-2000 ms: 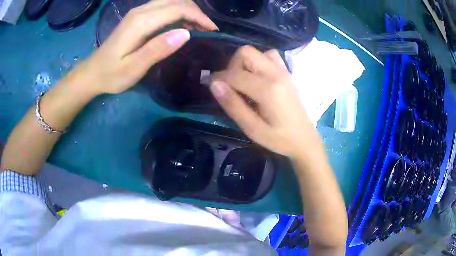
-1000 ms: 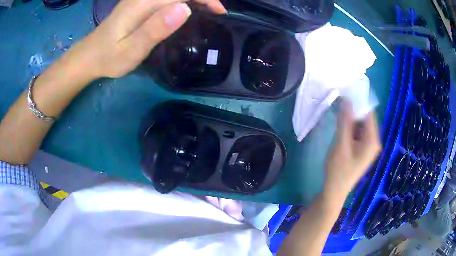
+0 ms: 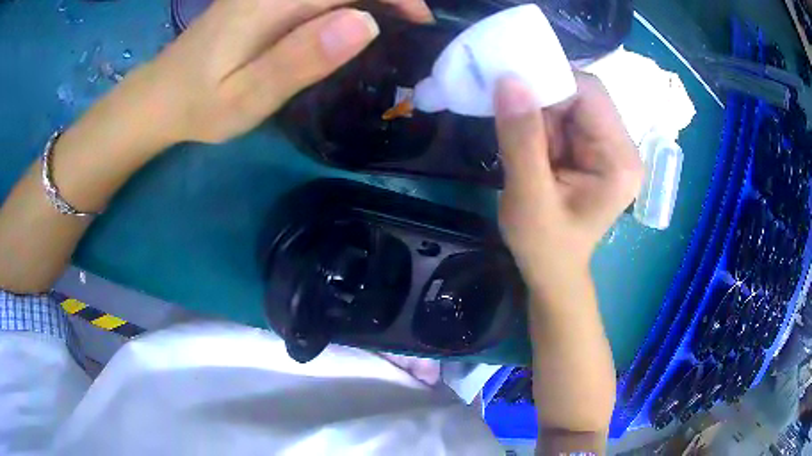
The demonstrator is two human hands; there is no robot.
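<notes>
My right hand [image 3: 570, 151] is closed around the white glue bottle [image 3: 503, 62]. Its orange nozzle points left and down into the left well of a black two-well housing [image 3: 454, 147], beside a small white label [image 3: 403, 96]. My left hand [image 3: 267, 67] lies over that housing's left end, thumb and fingers apart; whether it presses on the housing is unclear. A second two-well housing [image 3: 414, 267] lies nearer me, with a small round black piece [image 3: 307, 346] sticking out at its lower left.
A crumpled white cloth [image 3: 654, 93] lies right of the housings, with a clear liquid bottle [image 3: 659, 183] beside it. Blue trays [image 3: 703, 267] with rows of round black parts stand at the right. Another black housing [image 3: 588, 27] lies at the top.
My right hand has moved from beside the cloth back over the upper housing, now with the white bottle tilted in it. My left hand stays at that housing's left end.
</notes>
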